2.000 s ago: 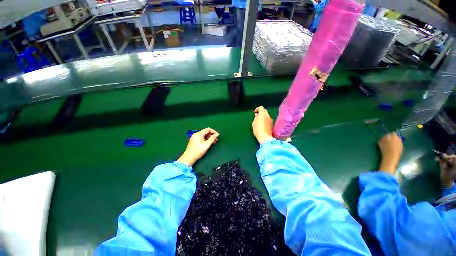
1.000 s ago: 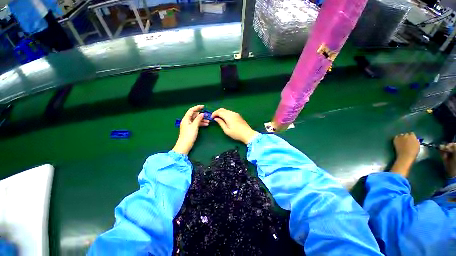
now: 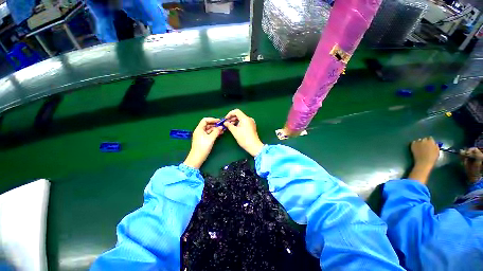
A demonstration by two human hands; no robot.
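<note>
A small blue board [image 3: 221, 124] is held between the fingertips of both my hands above the green belt [image 3: 159, 153]. My left hand [image 3: 204, 139] grips its left end and my right hand [image 3: 242, 131] is closed on its right end. Whether a black part is on it is too small to tell. Two more blue boards lie on the belt to the left, one [image 3: 180, 134] beside my left hand and one [image 3: 110, 146] farther left. The dark pile of small black parts [image 3: 238, 222] lies between my forearms.
A pink-wrapped post [image 3: 323, 69] slants up right of my hands. A white foam sheet [image 3: 24, 225] lies at left. Black rectangular items [image 3: 231, 83] lie along the far lane. At right, a neighbour's hands [image 3: 425, 153] hold a thin tool. A person in blue stands beyond the bench.
My right hand has come across to join my left at a blue board, which is now tilted edge-on. The boards on the belt and the black items have shifted left in view.
</note>
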